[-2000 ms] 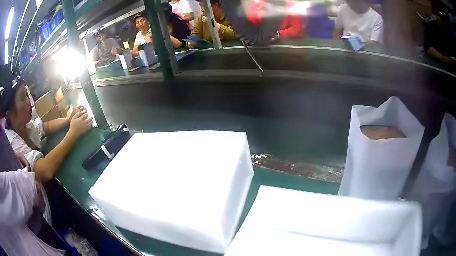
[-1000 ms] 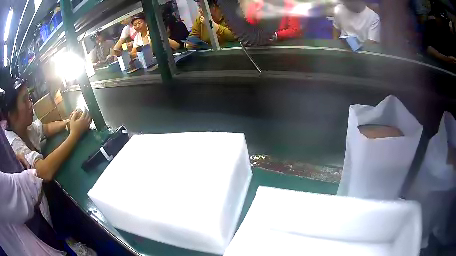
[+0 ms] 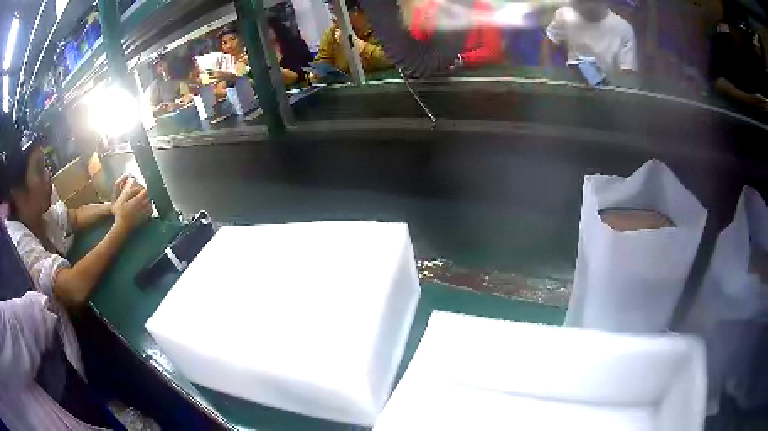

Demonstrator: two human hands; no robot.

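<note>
Neither of my hands shows in the head view. A large smooth white block lies on the green bench top in front of me. A second white box or tray with a shallow rim lies to its right, cut off by the bottom edge. A white protective sleeve stands upright behind the tray, with a brown rounded top inside its open mouth. Another white sleeve stands at the right edge, partly blurred.
A black item with a white band lies left of the block. A seated person rests both arms on the bench at left. A green post rises there. A dark conveyor runs beyond, with several people across it.
The view has shifted slightly. Across the line, a person at the upper left now holds up pale sheets. The nearer left person's pale sleeve has drawn lower. The white boxes and sleeves have not moved.
</note>
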